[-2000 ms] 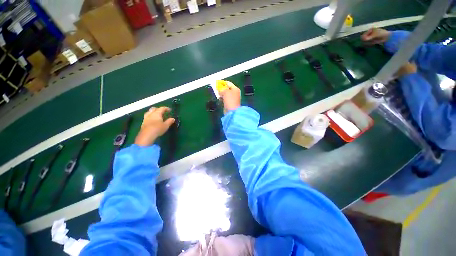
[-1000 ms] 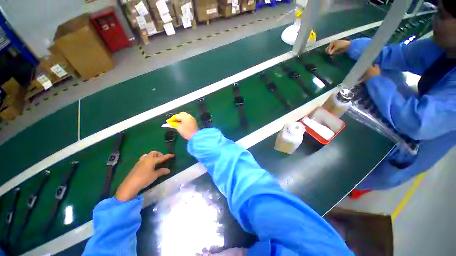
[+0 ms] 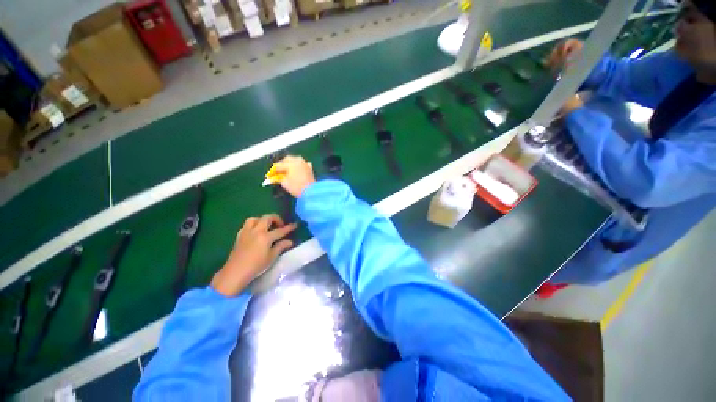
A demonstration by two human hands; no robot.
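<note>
My right hand [image 3: 295,176] holds a small yellow tool with a white tip [image 3: 273,174] over a smartwatch [image 3: 284,202] on the green conveyor belt. The hand hides much of this watch. My left hand [image 3: 255,247] is at the watch's near strap end, fingers bent and touching or just above it; I cannot tell if it grips the strap. More dark watches lie spaced across the belt, one left of my hands [image 3: 188,226] and one to the right [image 3: 333,164].
A white rail [image 3: 424,198] edges the belt. Right of my arm stand a white item in a carton [image 3: 453,201], a red tray [image 3: 502,184] and a bottle [image 3: 535,137]. A person in blue works at the right, beside a slanting metal post [image 3: 585,63]. Bright glare covers the near bench.
My right hand with the yellow tool has moved left and down from one second further back, onto another watch. My left hand has shifted to that watch's near end. The view has turned right.
</note>
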